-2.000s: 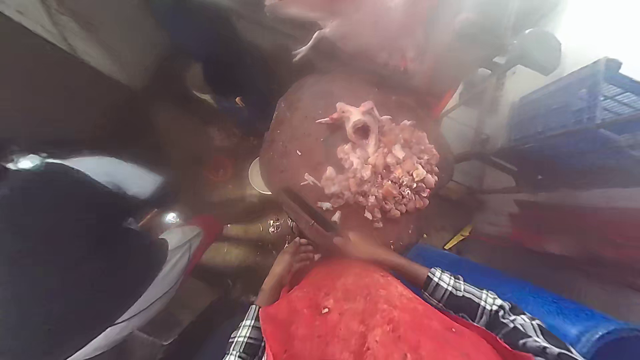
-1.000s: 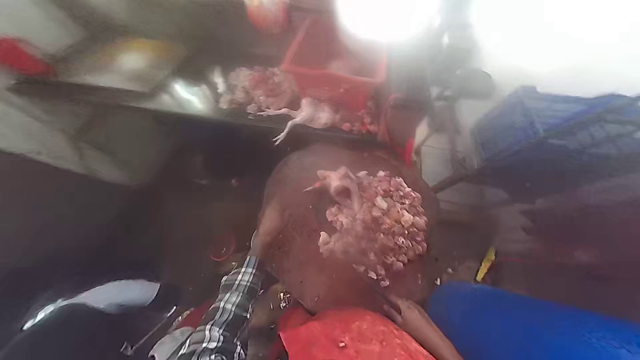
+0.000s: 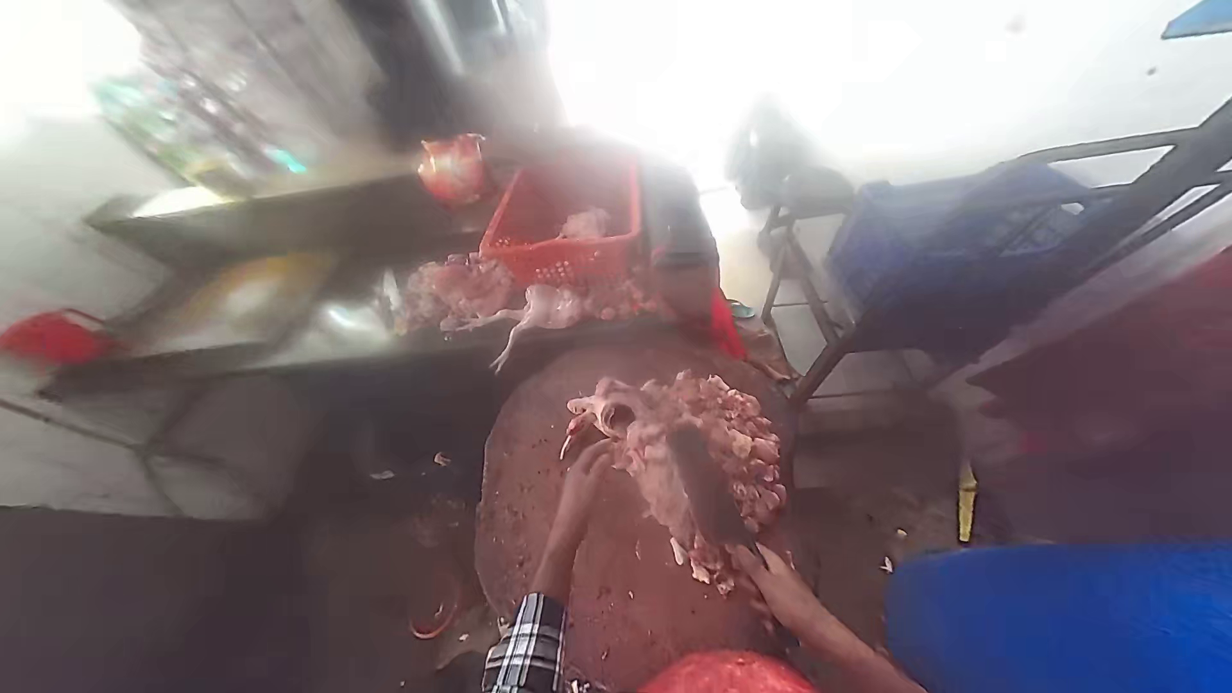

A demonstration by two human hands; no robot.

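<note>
A round chopping block (image 3: 539, 520) bears a heap of chopped raw chicken pieces (image 3: 756, 452). At the heap's upper left lies a larger piece of raw chicken carcass (image 3: 611, 404) with a hollow opening. My left hand (image 3: 592, 467) reaches over the block to the near left side of that carcass; its fingers are blurred, and whether they grip it I cannot tell. My right hand (image 3: 765, 573) is closed around the handle of a cleaver (image 3: 707, 481), whose broad dark blade lies over the chopped pieces, pointing away from me.
Behind the block, a counter holds a red plastic basket (image 3: 563, 258), a whole plucked chicken (image 3: 551, 308) and more raw meat (image 3: 457, 289). A person's arm (image 3: 683, 269) shows beside the basket. A blue barrel (image 3: 1059, 616) stands at the near right, a blue crate (image 3: 943, 250) farther back.
My left hand has come in over the block to the carcass. The cleaver, at the block's near left edge two seconds ago, now lies over the heap. The view has tilted up.
</note>
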